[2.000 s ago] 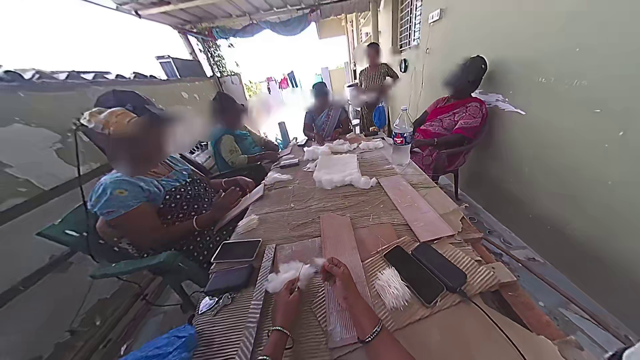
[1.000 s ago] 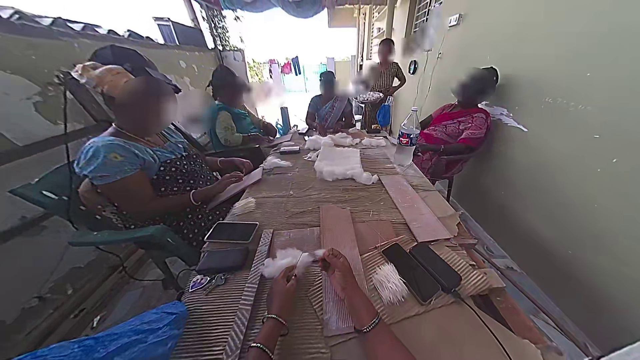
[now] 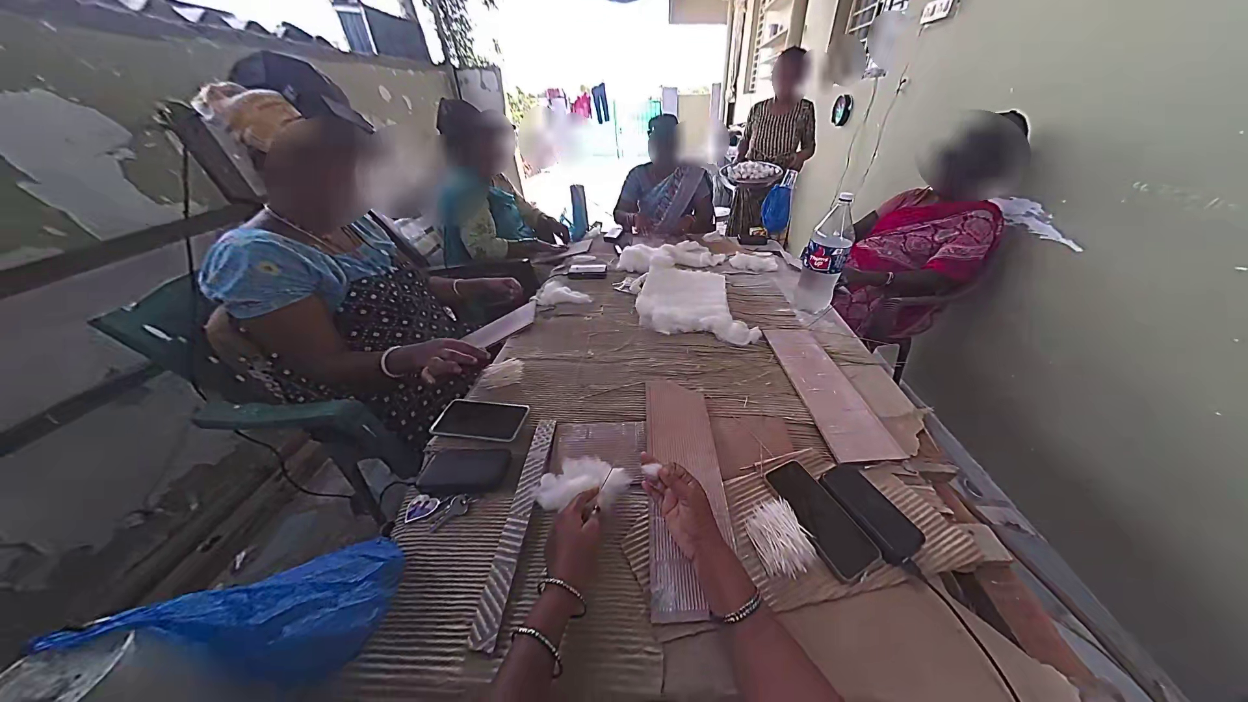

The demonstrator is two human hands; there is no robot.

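My left hand [image 3: 575, 536] holds a tuft of white cotton [image 3: 577, 480] and what looks like a thin stick rising from the fingers. Just to the right, my right hand [image 3: 680, 502] pinches a small piece of cotton [image 3: 651, 470] between thumb and fingertips. Both hands are over the near part of the table, a short gap between them. Beneath and beside the right hand lies a long pinkish ribbed board [image 3: 681, 419]. A pile of thin white cotton wicks [image 3: 779, 538] rests on corrugated cardboard to the right.
Two dark phone-like devices [image 3: 824, 519] [image 3: 873, 512] lie at right, one cabled. A phone [image 3: 480, 420], dark case [image 3: 465, 471], keys [image 3: 450, 509] and blue plastic [image 3: 283, 604] are at left. Farther off are a cotton sheet [image 3: 682, 297], a bottle [image 3: 827, 255] and several people around the table.
My hands have moved apart; the cotton between them now shows as a larger tuft at the left hand and a small piece at the right.
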